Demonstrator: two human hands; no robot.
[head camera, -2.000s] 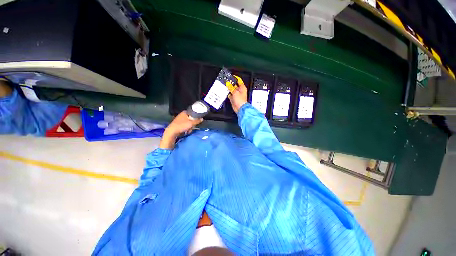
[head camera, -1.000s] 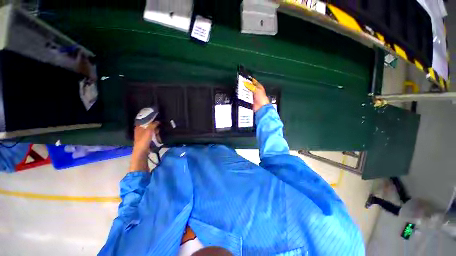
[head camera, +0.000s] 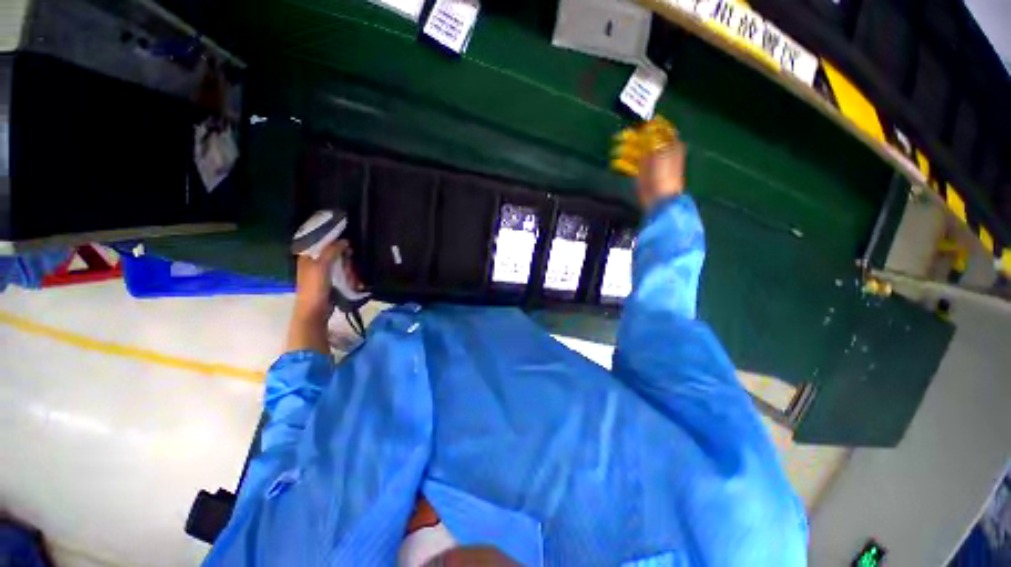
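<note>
My left hand (head camera: 319, 279) is closed around the grey and white barcode scanner (head camera: 320, 230), over the left end of the black compartment tray (head camera: 432, 290). Three labelled black units stand in the right slots: one (head camera: 516, 246), another (head camera: 567, 256) and a third (head camera: 616, 271), partly covered by my right sleeve. My right hand (head camera: 654, 155), with yellow fingertips and blurred, is beyond the tray. Its fingers are at the near edge of a labelled unit (head camera: 643, 91) beside a metal bracket; whether they grip it is not clear.
A grey-white metal bracket (head camera: 602, 28) and another labelled unit (head camera: 450, 23) are at the far side of the green bench. A dark machine housing (head camera: 111, 144) stands left. A yellow-black taped shelf edge (head camera: 859, 105) crosses upper right. A blue bin (head camera: 205, 277) is at lower left.
My right hand has carried a unit from above the tray away to the bracket area at the upper right. My left hand still holds the scanner at the tray's left end.
</note>
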